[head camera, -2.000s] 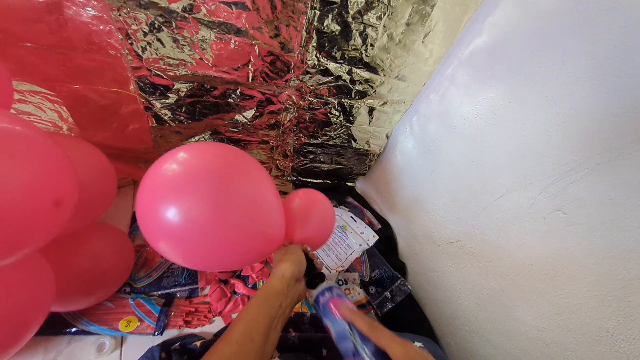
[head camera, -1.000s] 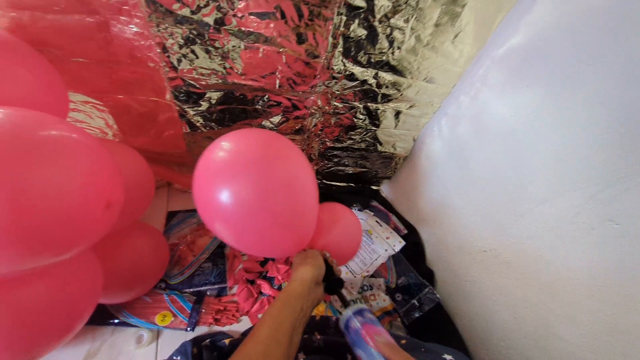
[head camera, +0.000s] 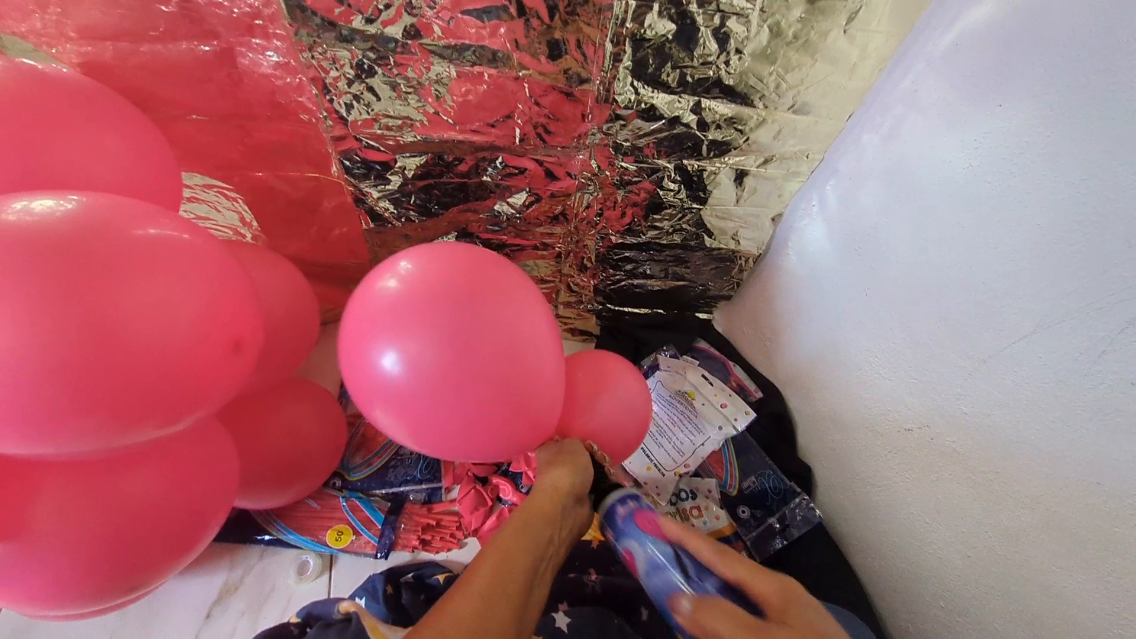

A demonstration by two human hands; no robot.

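Note:
My left hand (head camera: 564, 470) is closed at the necks of a large pink balloon (head camera: 451, 351) and a small pink balloon (head camera: 607, 404), which touch each other. A blue and purple cylinder (head camera: 652, 555), which looks like a hand balloon pump, is in my right hand (head camera: 754, 581). Its top end is just right of my left hand, slightly blurred. The exact grip of the left fingers is hidden behind the hand. Uninflated pink balloons (head camera: 486, 497) lie in a pile behind my left wrist.
A cluster of inflated pink balloons (head camera: 106, 328) fills the left side. Balloon packets (head camera: 679, 426) lie on black cloth at the right, beside a white wall (head camera: 976, 311). Metallic foil sheeting (head camera: 532, 133) hangs behind. A tape roll (head camera: 307, 568) rests on the floor, near star-patterned fabric (head camera: 568, 612).
Both hands stay close together, with the balloons at my left hand and the cylinder in my right. The view has shifted to the left.

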